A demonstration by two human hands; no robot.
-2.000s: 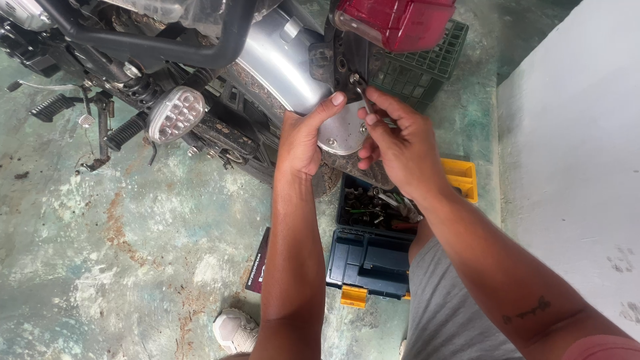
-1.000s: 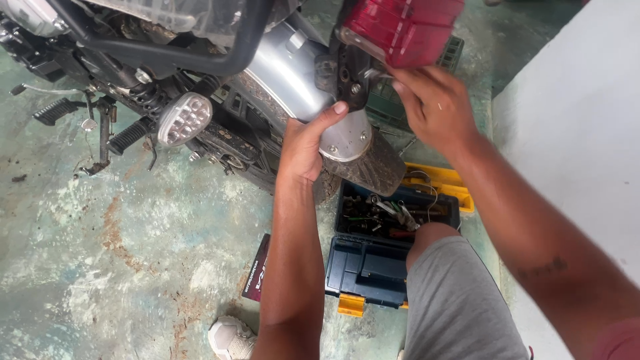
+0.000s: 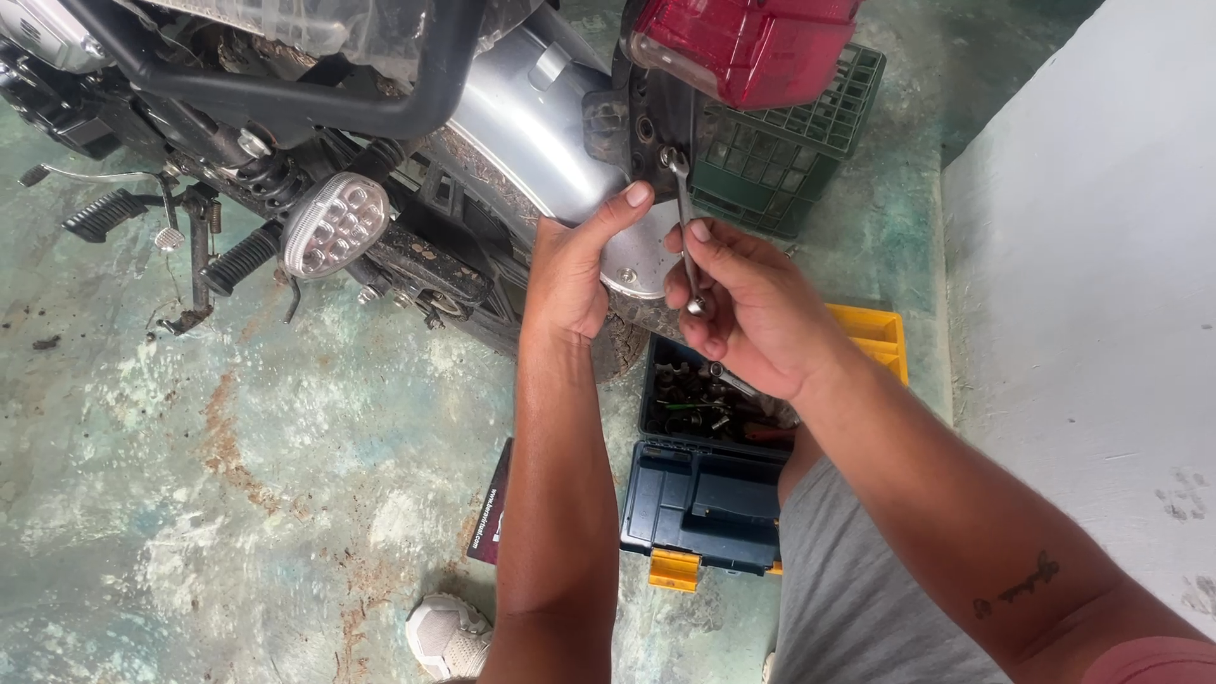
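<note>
My right hand (image 3: 736,304) holds a combination wrench (image 3: 686,214) by its lower end. The wrench's open jaw is at a bolt (image 3: 670,156) on the black plastic bracket (image 3: 651,114) under the red tail light (image 3: 750,47). My left hand (image 3: 581,256) grips the edge of the motorcycle's silver rear fender (image 3: 532,123), its thumb on top near the bracket and its fingers hidden beneath. The rear tire (image 3: 617,347) shows partly below the fender.
An open toolbox (image 3: 703,503) with loose tools and a yellow tray (image 3: 874,337) lies below my right hand. A green plastic crate (image 3: 779,161) stands behind the tail light. A white wall (image 3: 1083,237) rises at the right. A turn signal (image 3: 337,225) juts out at the left.
My right hand has moved from beside the tail light down and left, and the wrench is back in plain view at the bolt. My left hand stays on the fender.
</note>
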